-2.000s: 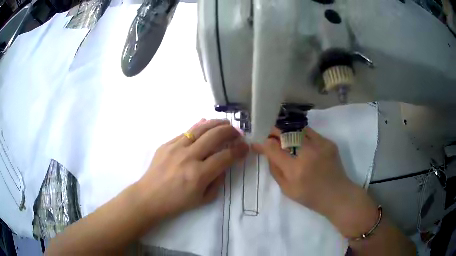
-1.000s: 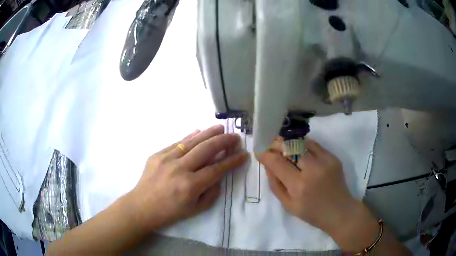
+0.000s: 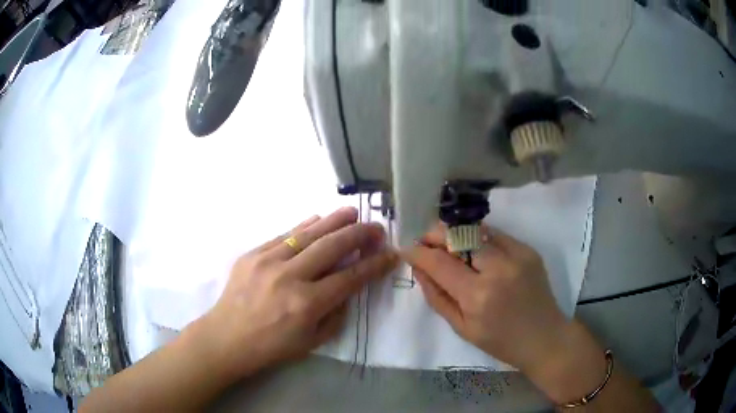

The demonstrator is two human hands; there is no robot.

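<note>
A white fabric panel (image 3: 234, 193) lies under the sewing machine head (image 3: 379, 97). Dark double topstitching (image 3: 361, 323) runs toward the presser foot (image 3: 378, 203). The lower end of a stitched rectangle (image 3: 403, 282) shows between the hands. My left hand (image 3: 299, 278), with a yellow ring, lies on the panel left of and below the foot, fingers slightly spread. My right hand (image 3: 484, 286) is bent on the cloth at the right, partly behind the lower tension knob (image 3: 464, 236). Its fingertips are near the left thumb; whether they pinch the cloth is hidden.
A second white piece (image 3: 40, 161) lies at the left over crinkled silvery covering (image 3: 90, 323). A plastic-wrapped grey oval attachment (image 3: 222, 81) hangs left of the head. Loose pale thread (image 3: 700, 302) lies on the bed's right.
The panel has moved up toward the needle; its near edge and the rectangle's end sit closer to the foot, baring the bed in front. Both hands stay beside the foot, slightly lower than at first.
</note>
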